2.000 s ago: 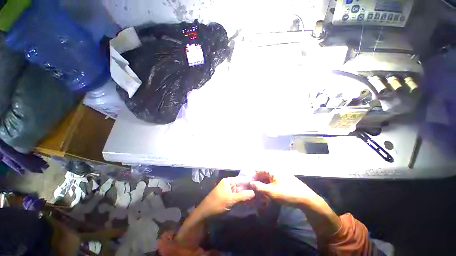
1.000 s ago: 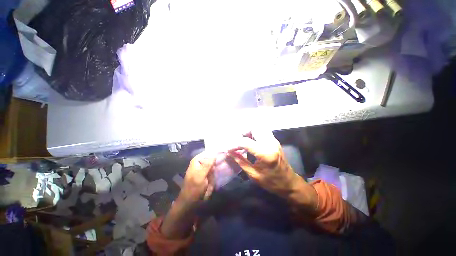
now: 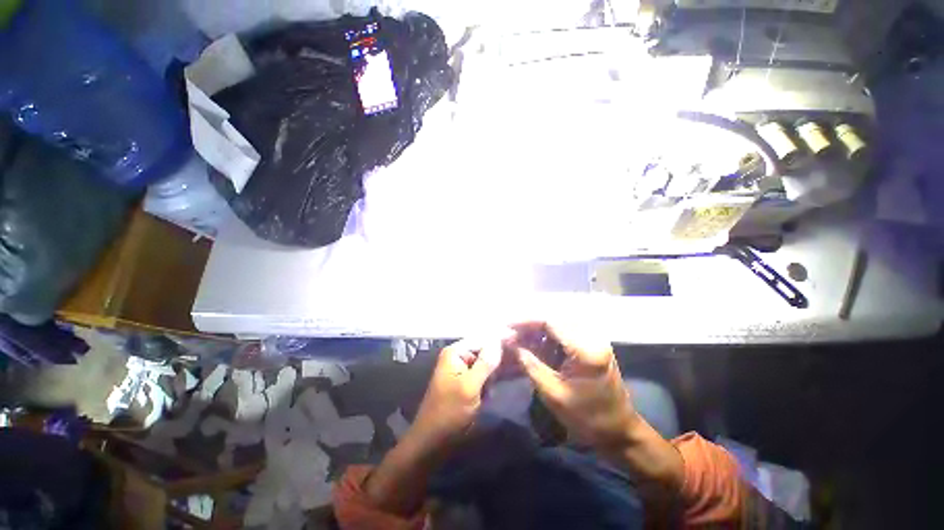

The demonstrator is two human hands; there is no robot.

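Observation:
My left hand (image 3: pixel 461 385) and my right hand (image 3: pixel 580 385) meet over my lap, just in front of the table's front edge. Their fingertips are close together, around a small pale lilac fabric piece (image 3: pixel 509 393), part of which hangs below the fingers. Glare washes out the fingertips, so the exact grip of each hand is hard to see. The sewing machine (image 3: pixel 714 215) stands at the right of the white table and is mostly lost in glare.
A black plastic bag (image 3: pixel 300 135) with a lit phone (image 3: pixel 375 79) lies back left, beside a white strip (image 3: pixel 219 124). A black slotted tool (image 3: pixel 771 277) and a thin rod (image 3: pixel 853 285) lie at the right. Blue bags (image 3: pixel 98 98) stand far left. Scraps (image 3: pixel 295 435) litter the floor.
The view has tilted back up, so the table and bag sit lower in the picture. My hands have come closer together at the fingertips than one second ago.

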